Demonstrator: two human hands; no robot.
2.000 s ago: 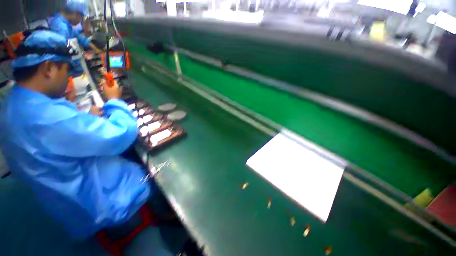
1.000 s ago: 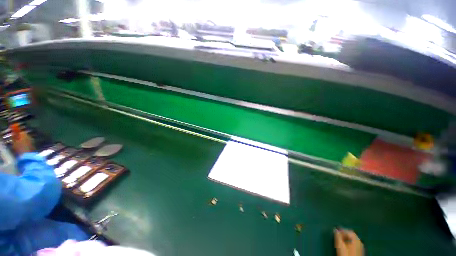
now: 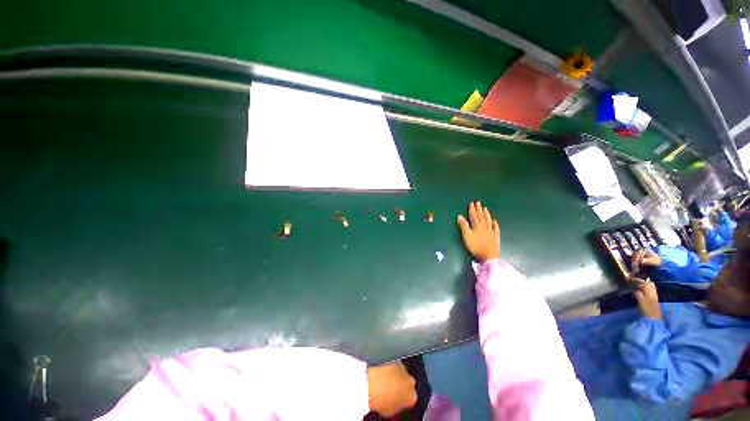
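Note:
Several small gold and white components (image 3: 400,215) lie in a loose row on the dark green bench (image 3: 189,255). A small white scrap (image 3: 439,256) lies nearer me, to the right of the row's middle. My right hand (image 3: 481,233) rests palm down at the row's right end, fingers a little apart, with nothing seen in it. My left hand (image 3: 391,389) is low at the bench's front edge, beside something dark. Its fingers are hidden, so its grip cannot be told.
A large white board (image 3: 322,144) lies at the back against the rail. A binder clip (image 3: 39,370) is at the lower left. A red sheet (image 3: 526,92) stands at the partition. At right, people in blue gowns work by a carrier tray (image 3: 629,242), with clear bags behind.
The view has swung right and down. The left neighbour has left the picture and people at right have come in. My right hand shows fully, and my left hand has come into view.

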